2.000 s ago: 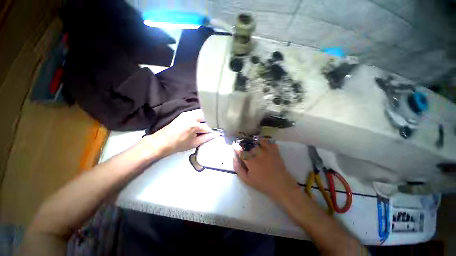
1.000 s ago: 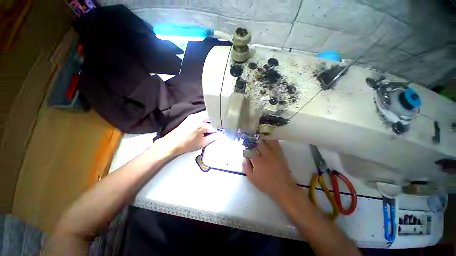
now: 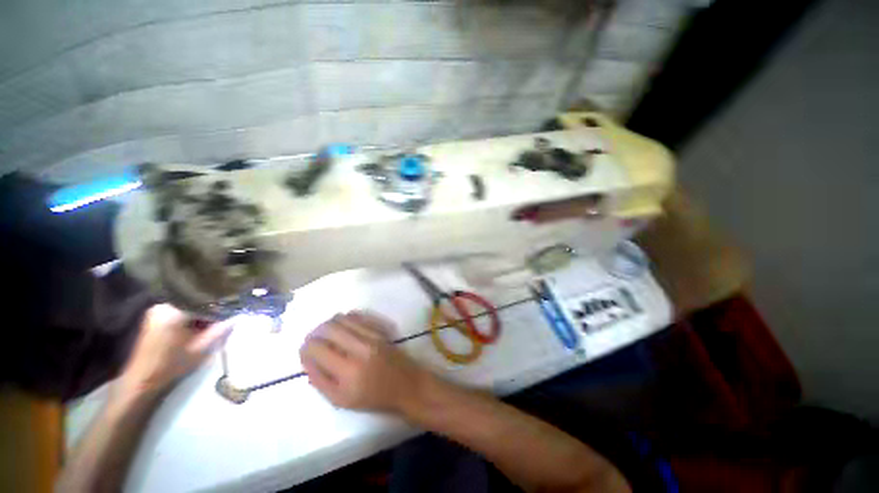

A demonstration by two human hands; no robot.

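The cream-white sewing machine [image 3: 386, 212] stands across the view, blurred. A bright glow lights the needle area under its head. The dark garment piece [image 3: 58, 289] lies at the far left, behind and beside the head. My left hand [image 3: 166, 349] is at the cloth's edge left of the needle; its fingertips are blurred, and whether it grips the cloth is unclear. My right hand [image 3: 352, 361] rests on the white bed right of the needle with bent fingers and nothing visible in it. Scissors [image 3: 463, 325] with yellow and red handles lie to its right.
Blue snips [image 3: 557, 318] and a small white tray of dark parts [image 3: 602, 313] lie near the table's right end. A blue-white lamp [image 3: 94, 191] glows behind the head. A red crate [image 3: 742, 371] is on the floor at the right. A brick-pattern wall stands behind.
The view has swung to the right, showing the machine's far end and the red crate. My right hand has moved away from the needle area to the right. My left hand stays near the cloth.
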